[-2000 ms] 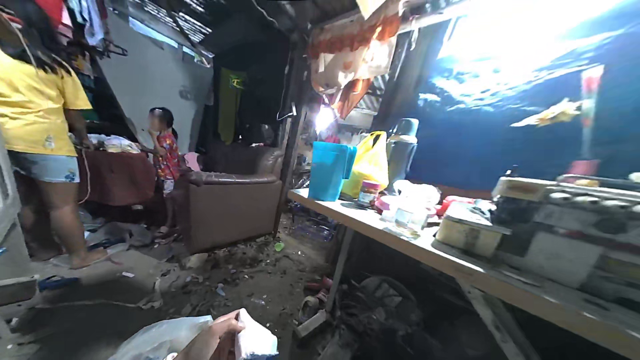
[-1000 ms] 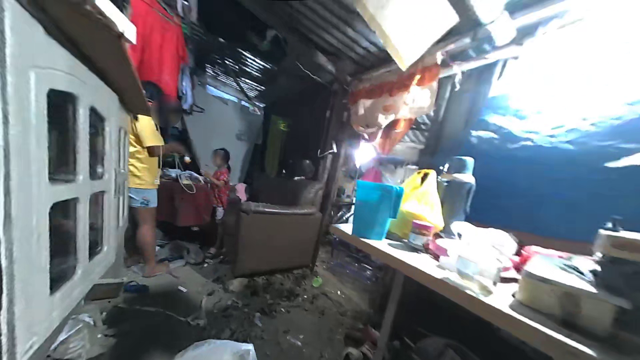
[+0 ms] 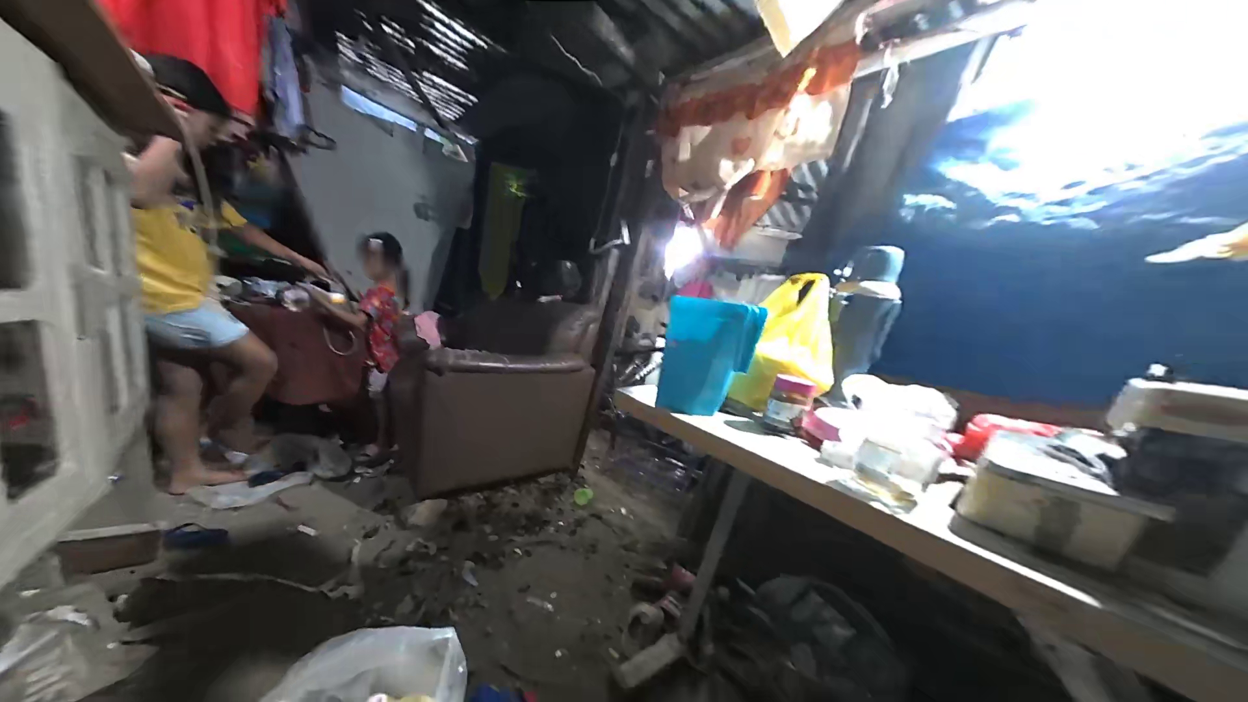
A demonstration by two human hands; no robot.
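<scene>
Neither of my hands shows in the head view. At the bottom edge, left of the middle, is a translucent white plastic bag [image 3: 375,663], its mouth open and something pale and yellowish inside; its lower part is cut off by the frame. On the wooden table [image 3: 780,468] at the right stand a blue plastic pitcher [image 3: 704,356], a yellow plastic bag [image 3: 795,341], a jar with a pink lid [image 3: 788,402], whitish plastic bags and a lidded cream plastic container [image 3: 1058,512].
A brown armchair [image 3: 502,424] stands mid-view on littered ground. Two people are by a cloth-covered table [image 3: 307,356] at the left. A pale window-panelled cabinet or door [image 3: 73,292] borders the near left. A blue slipper [image 3: 195,536] lies on the floor.
The hand at the bottom two seconds ago is out of view. The person in yellow now leans, an arm stretched toward the covered table. The view has shifted.
</scene>
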